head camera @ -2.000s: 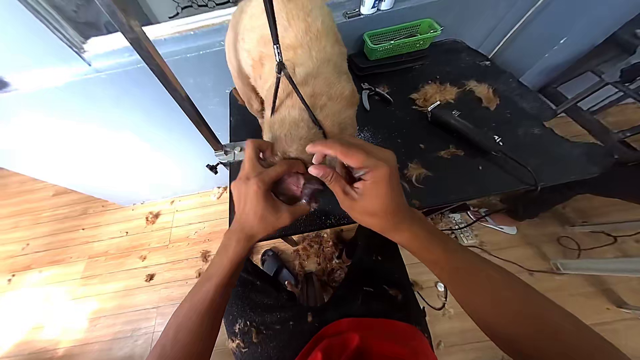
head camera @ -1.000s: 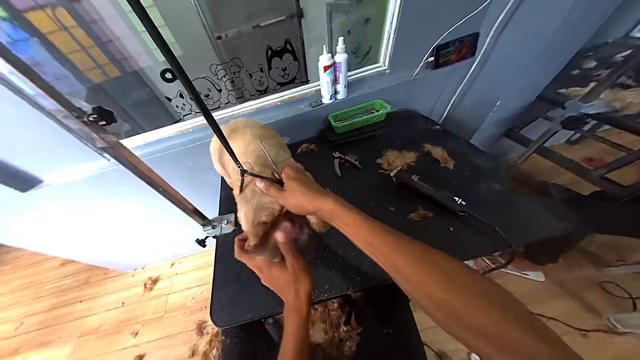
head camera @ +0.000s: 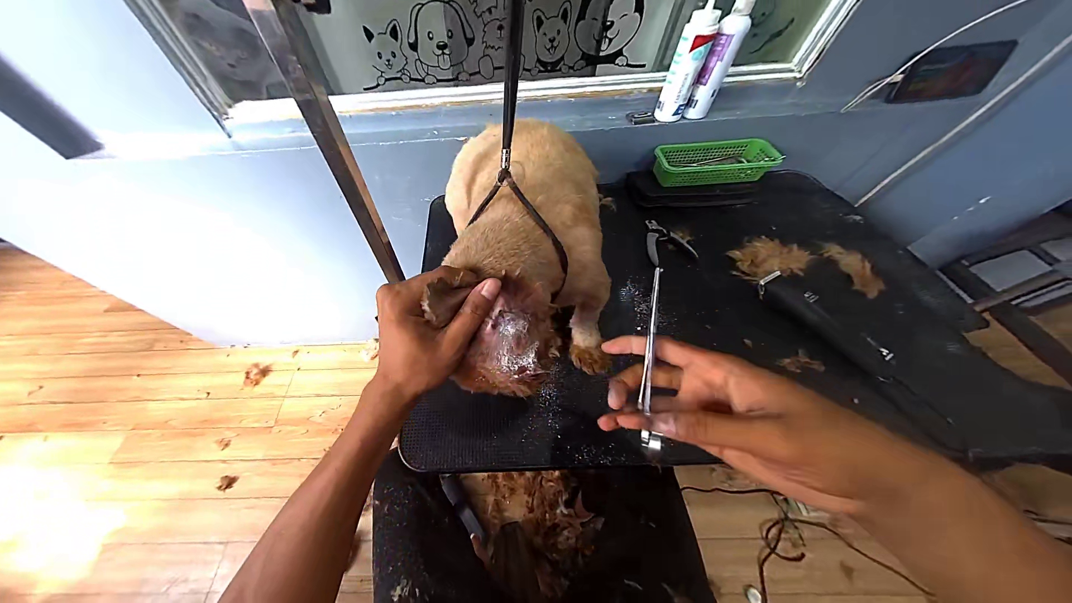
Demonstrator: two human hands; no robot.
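A clipped tan dog (head camera: 536,201) stands on the black grooming table (head camera: 502,435), a dark loop leash (head camera: 510,92) around its neck. My left hand (head camera: 427,331) pinches the dog's ear flap (head camera: 444,301) and folds it back, baring pink skin with white powder on it. To the right of the head, my right hand (head camera: 712,402) holds a slim metal hemostat (head camera: 652,335) between thumb and fingers, its tips pointing up toward the nail clippers (head camera: 666,243). White powder is scattered on the table beside the dog's front paw.
Corded hair clippers (head camera: 825,322) lie at the right near tufts of cut fur (head camera: 770,256). A green plastic basket (head camera: 716,172) is at the back, below two bottles (head camera: 699,63) on the ledge. A metal grooming arm (head camera: 327,138) rises at the left. Below, a black surface (head camera: 410,536) holds fur.
The right hand has moved away from the dog to its right with the hemostat, which was over the dog's neck a second ago. The ear is now folded back. The view has shifted.
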